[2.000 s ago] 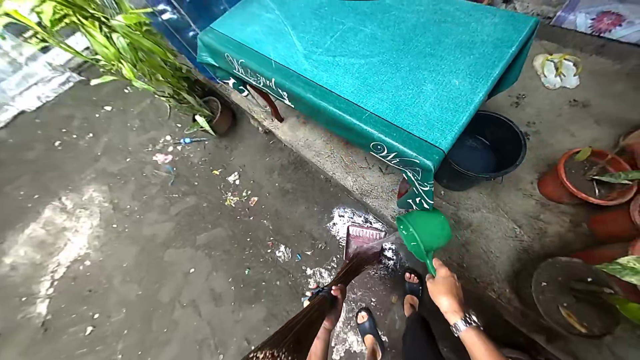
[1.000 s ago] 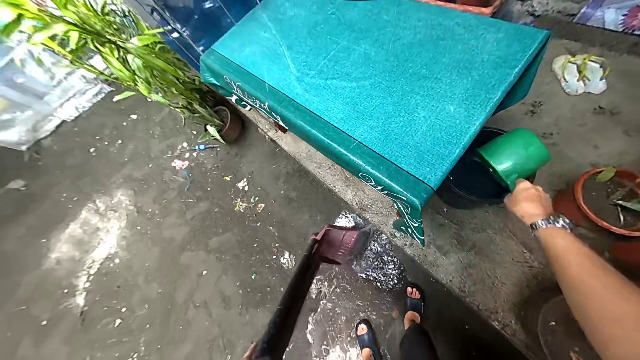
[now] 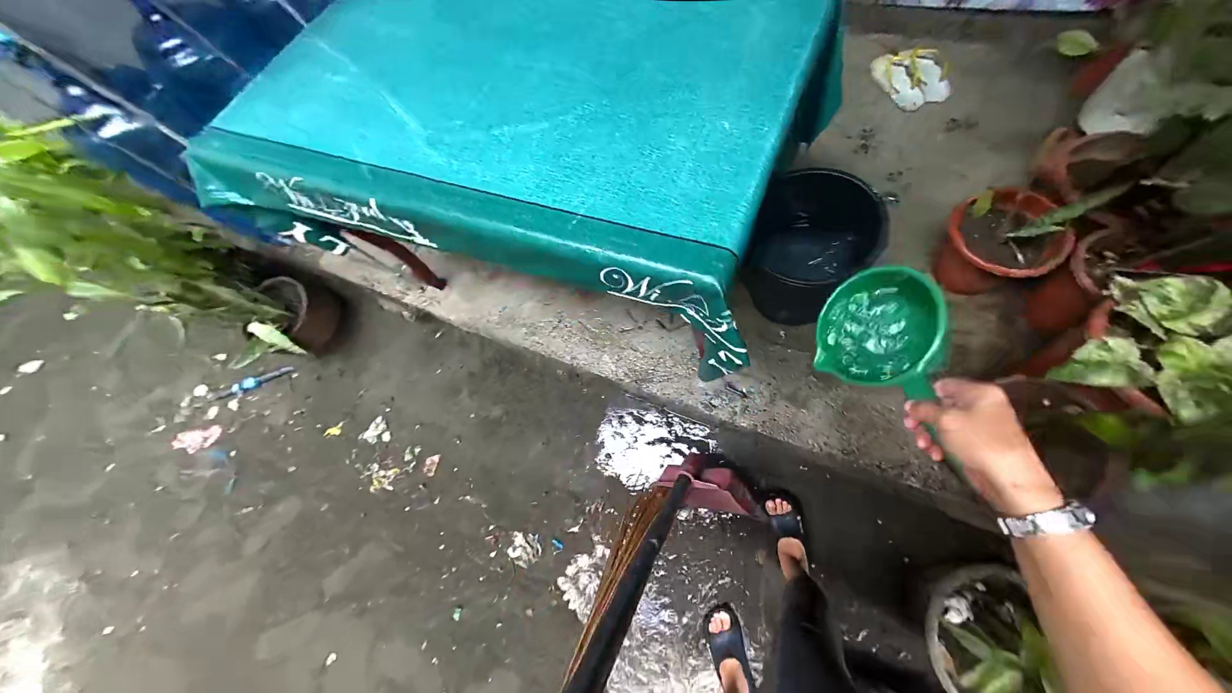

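My right hand (image 3: 972, 433), with a metal-banded watch on the wrist, is closed around the handle of a green plastic dipper (image 3: 881, 327) that holds water. Just behind the dipper stands a black bucket (image 3: 818, 241), with water inside. A pinkish-red dustpan (image 3: 707, 486) with a long dark handle (image 3: 635, 587) rests on the wet ground beside my sandalled feet. Along that handle run the brown bristles of a broom (image 3: 616, 568). My left hand is out of the frame, so what it holds cannot be seen.
A table with a green cloth (image 3: 500, 125) stands on a raised concrete ledge (image 3: 539, 327). Potted plants (image 3: 1011, 241) crowd the right side; a leafy plant (image 3: 87, 221) is at the left. Litter (image 3: 385, 467) lies scattered on the ground. White-and-yellow slippers (image 3: 910, 79) lie near the back.
The dipper was over the bucket one second ago; now it is in front of it, upright with water in it. The dustpan has tilted down to the ground. My left hand, visible two seconds ago, has left view.
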